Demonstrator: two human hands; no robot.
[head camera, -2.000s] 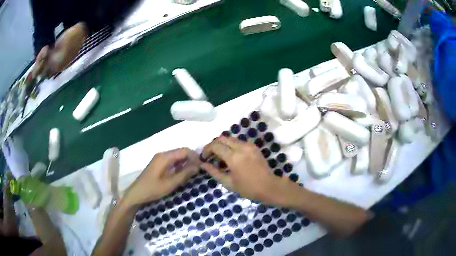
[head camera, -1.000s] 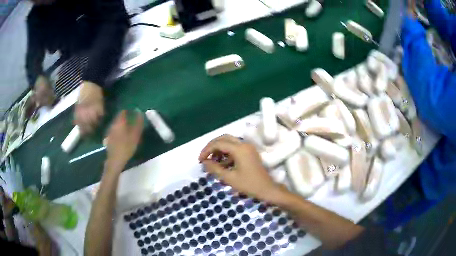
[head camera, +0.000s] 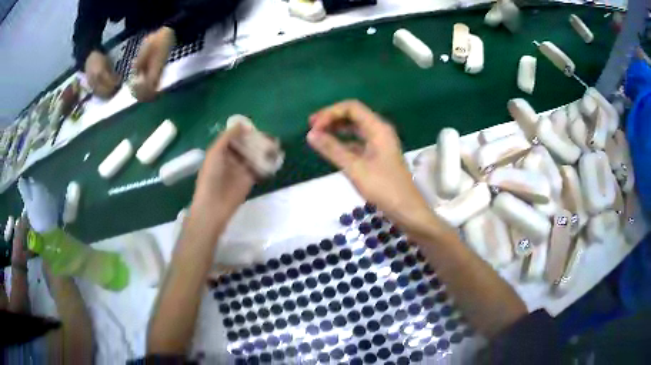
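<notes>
My left hand (head camera: 225, 164) grips a cream-white plastic housing (head camera: 255, 146) over the belt's near edge. The housing is tilted, with its flatter face partly showing and a dark blurred spot near its lower right end. My right hand (head camera: 364, 146) is raised to the right of it, not touching it. Its thumb and index finger are bent towards each other; whether a small disc is between them cannot be told. The sticker sheet (head camera: 321, 292) with rows of round black dots lies on the white table below both hands.
A housing pile (head camera: 528, 214) lies at the right. The green conveyor belt (head camera: 300, 78) carries scattered housings and a white strip (head camera: 134, 187). Another person's hands (head camera: 150, 64) work across the belt. A lime-green item (head camera: 78, 260) is at lower left; a blue sleeve (head camera: 635, 164) is at the right edge.
My left hand, earlier reaching empty over the belt, now holds a housing and is further right. My right hand has moved up and right, off the sheet. The view has shifted.
</notes>
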